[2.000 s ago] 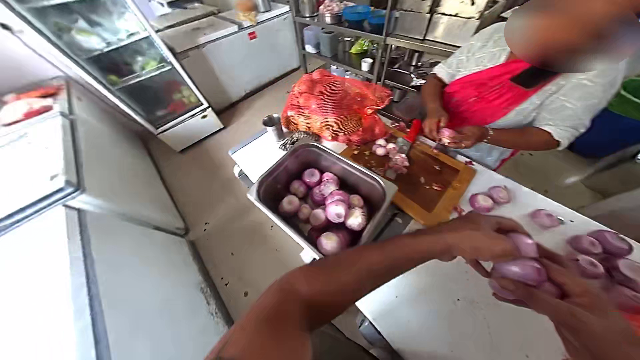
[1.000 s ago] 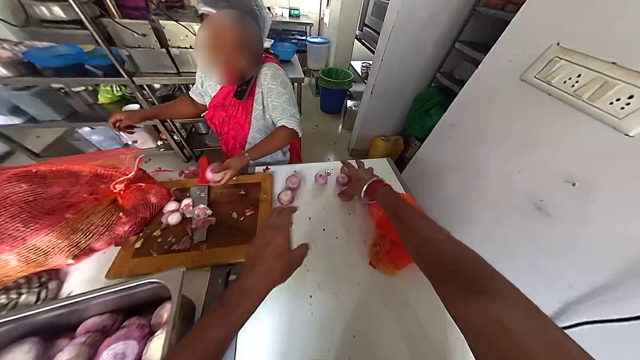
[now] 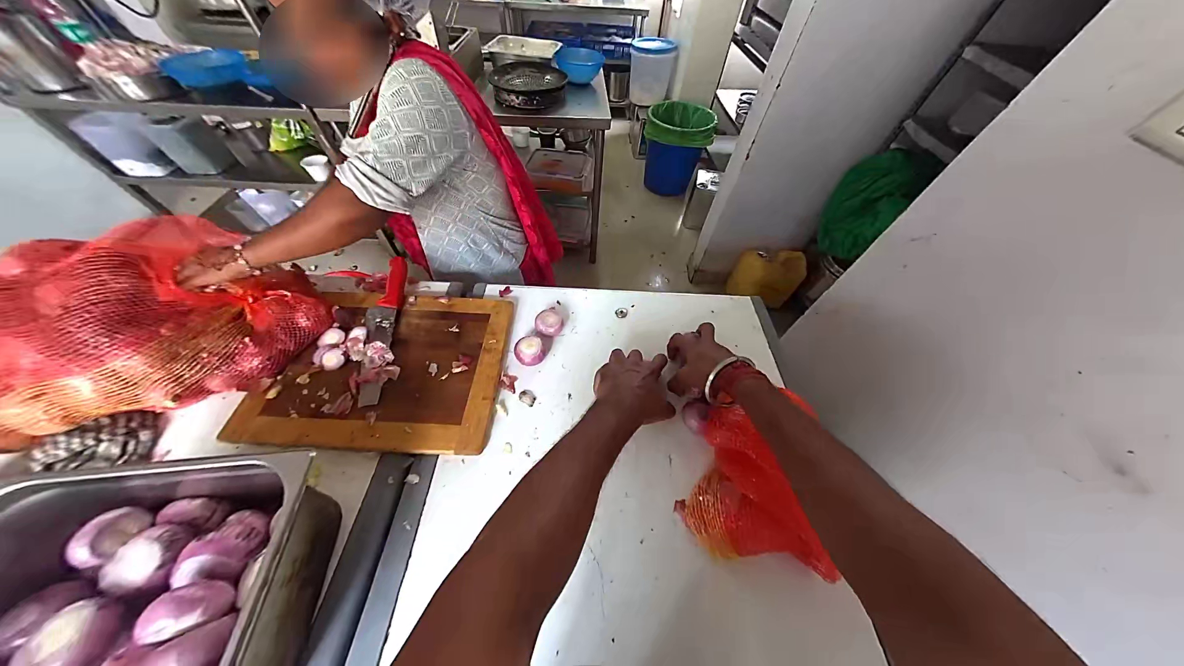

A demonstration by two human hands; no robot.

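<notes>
My left hand (image 3: pixel 634 387) is low over the white tabletop (image 3: pixel 573 518), fingers spread and curved. Close to its right, my right hand (image 3: pixel 698 363) wears a bangle at the wrist and reaches down with bent fingers; whether something lies under either palm is hidden. An onion (image 3: pixel 696 415) shows just below my right wrist, at the edge of a red mesh bag (image 3: pixel 740 490) lying partly under my right forearm. Two peeled onions (image 3: pixel 539 335) rest left of my hands. A wooden cutting board (image 3: pixel 486 388) carries a red-handled knife (image 3: pixel 393 296), small onions and peel scraps.
A steel pan (image 3: pixel 296 481) of peeled onions stands at the lower left. Behind it lies a large red mesh sack (image 3: pixel 139 314), with a co-worker's hand (image 3: pixel 217 268) on it. The co-worker stands beyond the board. A wall (image 3: pixel 999 370) rises at the right.
Both my hands have come close together on the tabletop. The co-worker's hand has moved onto the large sack, and the knife, held by the co-worker before, now lies on the board.
</notes>
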